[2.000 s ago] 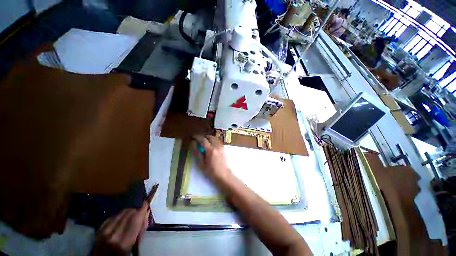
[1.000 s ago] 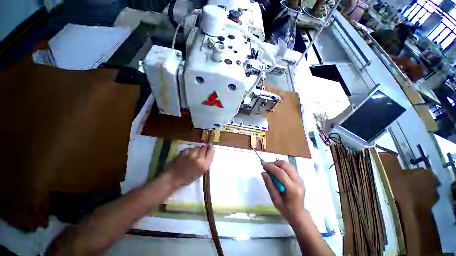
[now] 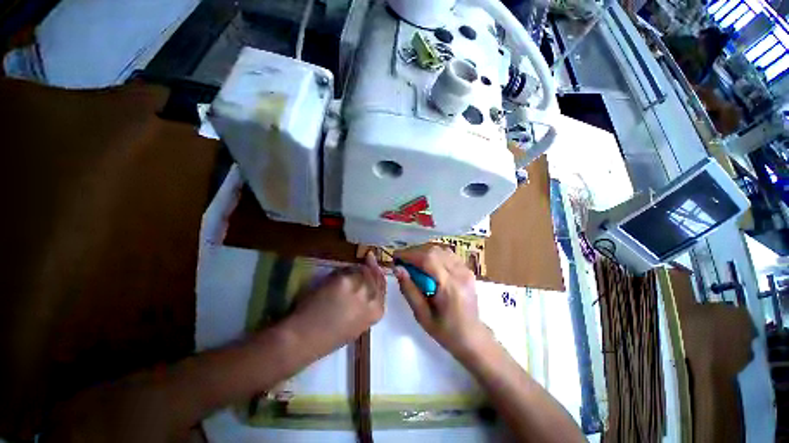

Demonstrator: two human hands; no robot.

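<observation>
A narrow brown strap (image 3: pixel 362 381) runs from the clamp foot (image 3: pixel 467 256) down over the white positioning template (image 3: pixel 432 359). My left hand (image 3: pixel 342 303) grips the strap near its upper end, at the left part of the brass-yellow clamp foot. My right hand (image 3: pixel 445 298) holds a teal-handled awl (image 3: pixel 417 279), its tip close to my left fingertips. The tip and the strap's end are partly hidden by my fingers. A brown bag panel (image 3: pixel 528 229) lies under the machine head and clamp foot.
The white pattern sewing machine (image 3: pixel 424 164) stands close above my hands, its side box (image 3: pixel 272 138) at left. Brown panels (image 3: pixel 95 234) lie at left. A strap bundle (image 3: pixel 631 346), a control panel (image 3: pixel 683 212) and another brown panel (image 3: pixel 716 346) are at right.
My left hand has gone from holding a dark thin piece at lower left to holding the strap at the clamp foot. My right hand has moved right, then back left beside it. The view has moved closer.
</observation>
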